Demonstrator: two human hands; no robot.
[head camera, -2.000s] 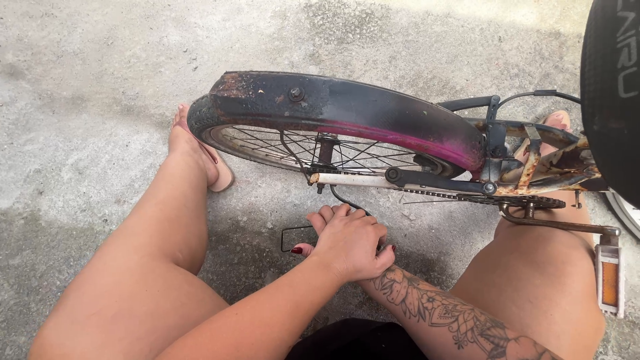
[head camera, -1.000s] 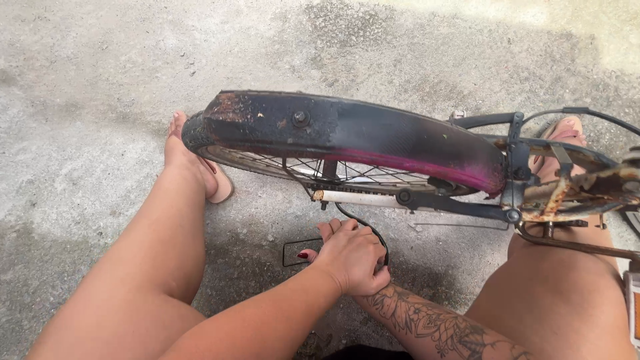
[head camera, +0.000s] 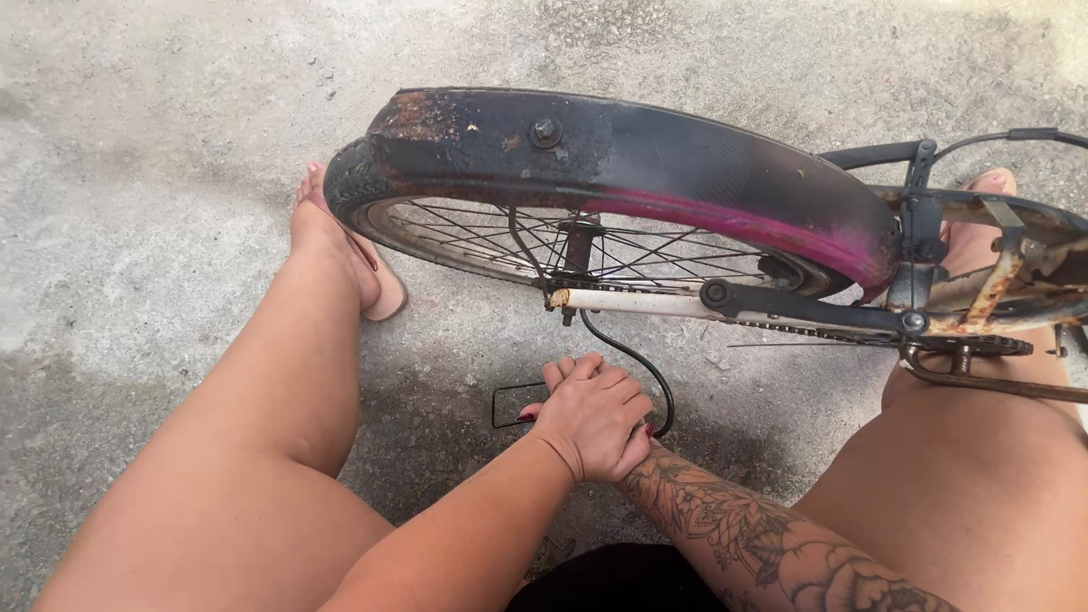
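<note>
My left hand (head camera: 591, 416) lies over my right hand (head camera: 557, 371), its thumb wrapped around near the right wrist. Most of my right hand is hidden; some fingers show beyond the left one, so what its palm holds cannot be seen. A thin black hose (head camera: 650, 365) curves from near the wheel hub down to behind my hands. Left of them, a black wire loop (head camera: 493, 406) sticks out just above the ground. Beyond my hands is a bicycle's spoked wheel (head camera: 442, 229) under a worn black and magenta fender (head camera: 671, 144).
A rusty bicycle frame (head camera: 986, 297) with a chainring (head camera: 994, 345) and a crank arm (head camera: 1028, 388) fills the right side. A white tube (head camera: 637, 302) runs beside the wheel. My legs flank the hands, and my sandalled feet rest on the rough concrete ground (head camera: 170, 127).
My hands remain stacked near the wire loop. The black saddle and the orange pedal reflector, seen at the right two seconds ago, are out of view. The bicycle has shifted in the picture.
</note>
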